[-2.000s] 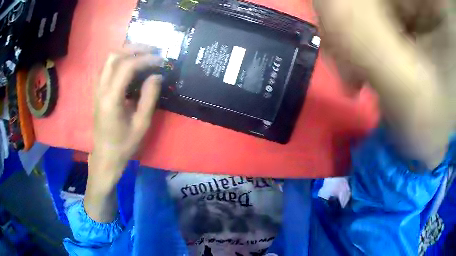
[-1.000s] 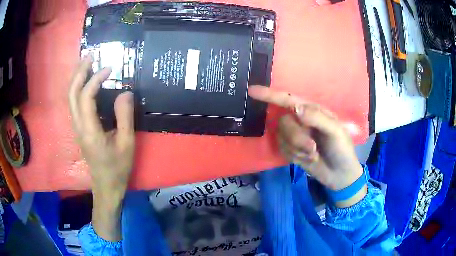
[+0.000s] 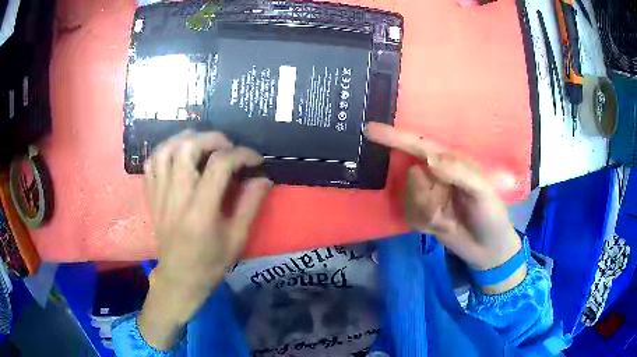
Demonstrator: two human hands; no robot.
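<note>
The opened tablet body [image 3: 381, 77] lies on the red-pink mat with its innards facing up. Its flat black battery pack [image 3: 244, 66] has white print and a white label. A bright silver shield [image 3: 166, 87] shows to the left of the battery. My left hand [image 3: 202, 188] is bare, slightly blurred, with curled fingers over the tablet's near edge; whether its fingertips hold anything is hidden. My right hand [image 3: 454, 192] is bare, its index finger stretched to the battery's right edge, the other fingers curled. I see no tool in it.
The mat [image 3: 461, 90] lies under the tablet. To the left are dark boxes [image 3: 21, 84] and a tape roll [image 3: 30, 187]. On the white surface to the right are an orange-handled tool [image 3: 570, 42], thin dark tweezers [image 3: 549, 52] and another tape roll [image 3: 599, 106].
My left hand has moved from the silver shield to the tablet's near edge. My right hand, blurred at the far right two seconds ago, has come to the battery's right edge and stays there.
</note>
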